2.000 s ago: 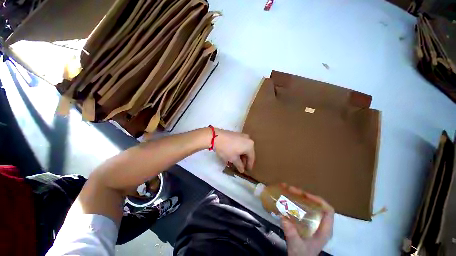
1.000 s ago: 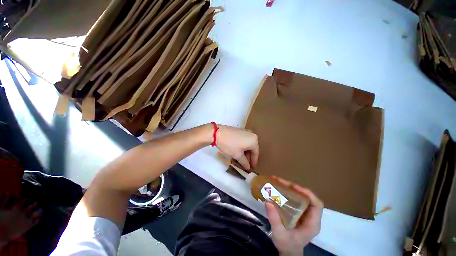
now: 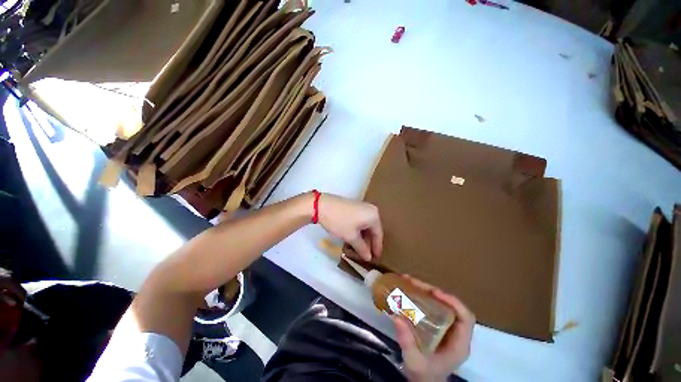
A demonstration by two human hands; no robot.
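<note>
A flat brown bag panel (image 3: 463,239) lies in front of me, with a folded darker top flap (image 3: 474,153) at its far edge and a cream sticker label (image 3: 457,180) on its face. My left hand (image 3: 354,224) pinches the panel's near left corner; the fingertips partly hide it. A tan binding tape end (image 3: 329,246) sticks out left of that corner. My right hand (image 3: 437,336) holds the glue bottle (image 3: 411,310) tilted, its pale nozzle at the corner just below my left fingers. Another tan tape end (image 3: 569,326) shows at the near right corner.
A thick left-hand pile (image 3: 224,104) of brown panels leans on edge at the upper left. More brown stacks stand at the right edge (image 3: 646,298) and upper right (image 3: 648,89). A small red item (image 3: 398,34) lies on the white table (image 3: 448,82). A bucket (image 3: 225,302) is on the floor.
The bottle has moved left, its nozzle now at the corner by my left fingers. The tan tape end now shows left of the corner. My left hand stays there. The view has shifted slightly.
</note>
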